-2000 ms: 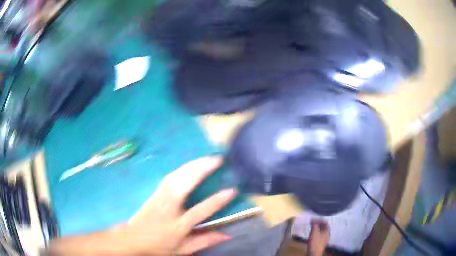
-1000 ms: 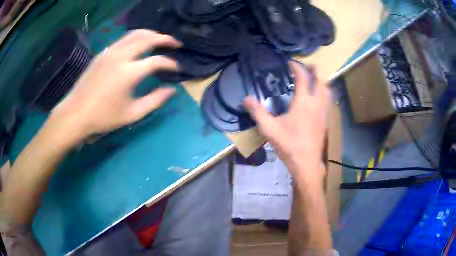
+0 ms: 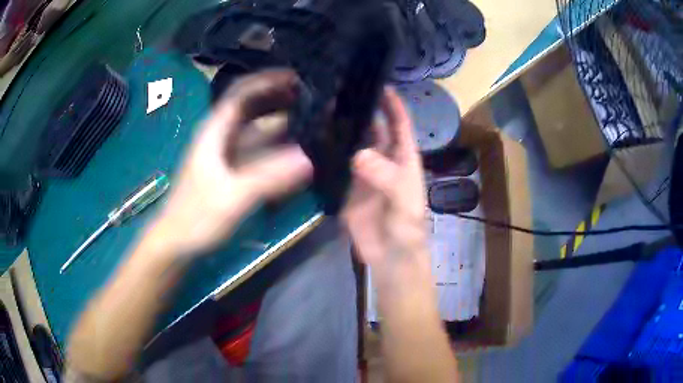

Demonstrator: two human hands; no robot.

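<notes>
My left hand [image 3: 240, 161] and my right hand [image 3: 386, 176] hold black oval pieces [image 3: 337, 97] between them, raised above the bench's front edge. The pieces are blurred, so their number cannot be told. More black ovals [image 3: 427, 45] lie in a loose heap on tan cardboard [image 3: 517, 34] behind the hands. One oval with a smooth grey face [image 3: 428, 112] lies at the cardboard's near corner. The open carton [image 3: 517, 247] below right holds a white printed sheet [image 3: 453, 262] and a few dark ovals at its far end.
A screwdriver [image 3: 120, 213] and a white square with a centre hole [image 3: 159, 96] lie on the green mat [image 3: 82, 217]. A neat stack of black ovals [image 3: 86, 120] stands at the left. A second box [image 3: 554, 112], a black cable and a blue bin [image 3: 636, 322] are at the right.
Both hands were apart, the right one at the ovals on the cardboard. Now they are together, holding black ovals up at the centre. The screwdriver and more of the carton now show.
</notes>
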